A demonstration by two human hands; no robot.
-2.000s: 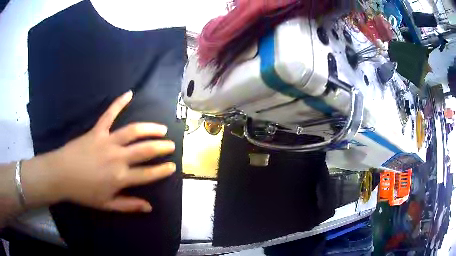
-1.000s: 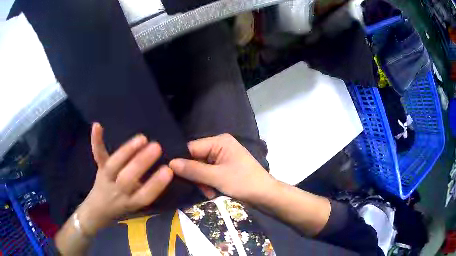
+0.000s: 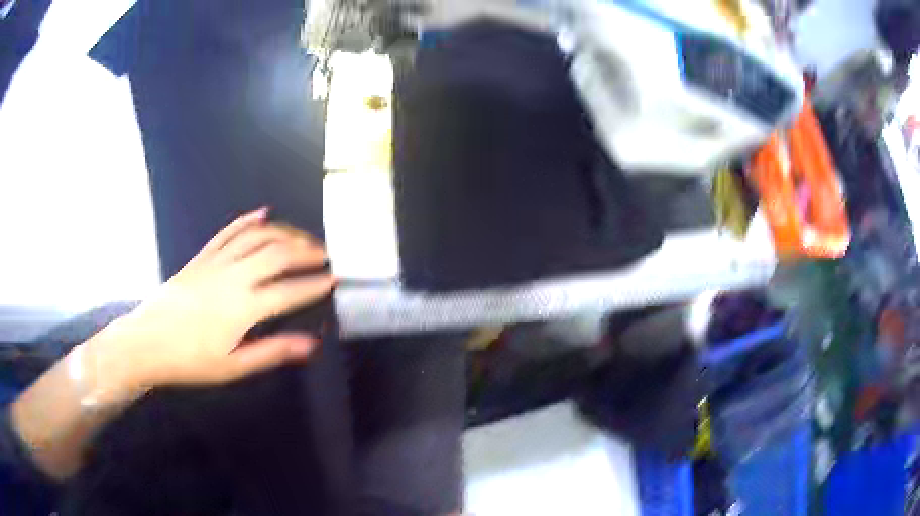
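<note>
A black fabric panel point(image 3: 232, 131) lies on the white table left of the needle plate and hangs over the front edge. My left hand point(image 3: 227, 302) lies on this panel near the table edge, palm down, with fingers and thumb apart. My right hand is not in view. The bright needle plate point(image 3: 358, 126) is right of the panel. A second black panel point(image 3: 494, 151) lies flat right of the plate. The white sewing machine head point(image 3: 646, 111) is cut off by the top edge. The picture is blurred.
A pale strip point(image 3: 565, 294) runs along the table's front edge. An orange basket point(image 3: 802, 191) is at the right. Below the table are a white board or sheet point(image 3: 545, 469) and a blue basket point(image 3: 666, 484) with dark cloth. More dark cloth lies at the top left.
The view has swung from the lap back up to the table. My left hand has gone from the cloth's lower end to the table edge. My right hand has left the picture.
</note>
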